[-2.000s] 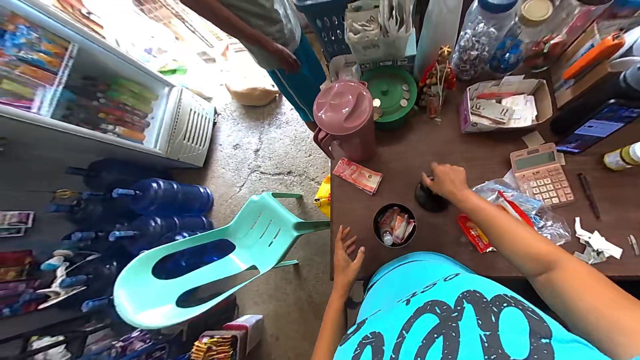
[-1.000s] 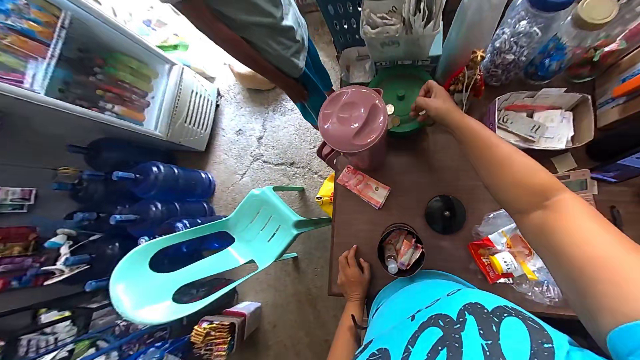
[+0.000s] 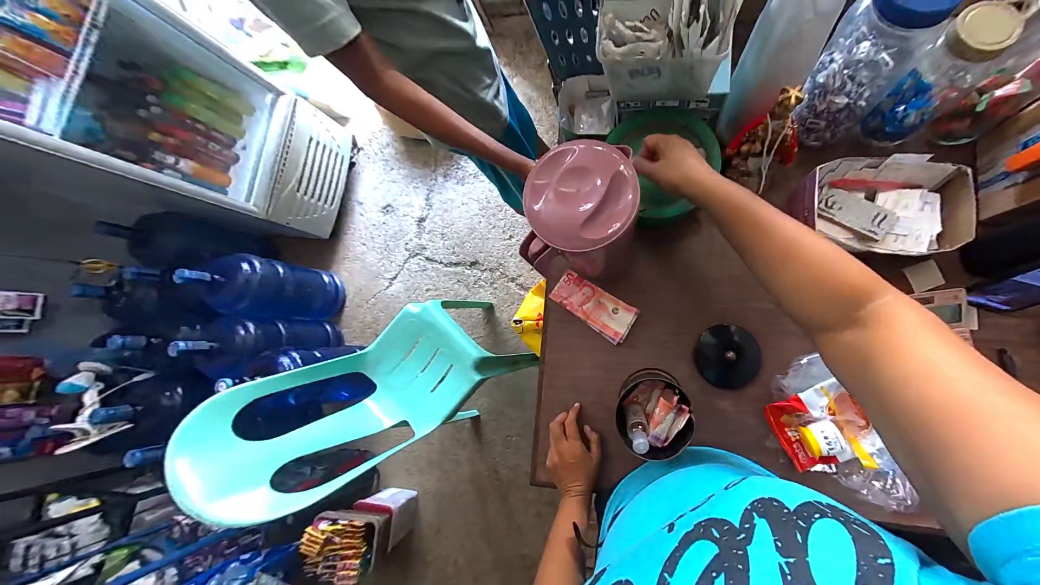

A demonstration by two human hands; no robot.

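My right hand (image 3: 668,165) reaches over the green plastic basin (image 3: 705,146), just right of the lid of a pink plastic pitcher (image 3: 581,195). Its fingertips are bent together, and whether they hold a coin cannot be told. My left hand (image 3: 574,452) rests on the table's left edge with nothing in it. Right of it stands a round dark tin (image 3: 655,414) holding banknotes and a small bottle. A red banknote (image 3: 594,305) lies flat below the pitcher. A round black lid (image 3: 727,356) lies on the table.
A person's arm (image 3: 439,114) reaches behind the pitcher. At the right are a carton of papers (image 3: 959,203), candy jars (image 3: 857,73), a calculator (image 3: 946,313) and plastic-wrapped packets (image 3: 821,439). A green plastic chair (image 3: 422,366), blue water jugs (image 3: 276,286) and a cooler (image 3: 305,166) stand left.
My right hand has gone from the black lid to the basin, then left toward the pitcher. My left hand has settled on the table edge. The other person's arm has come toward the pitcher.
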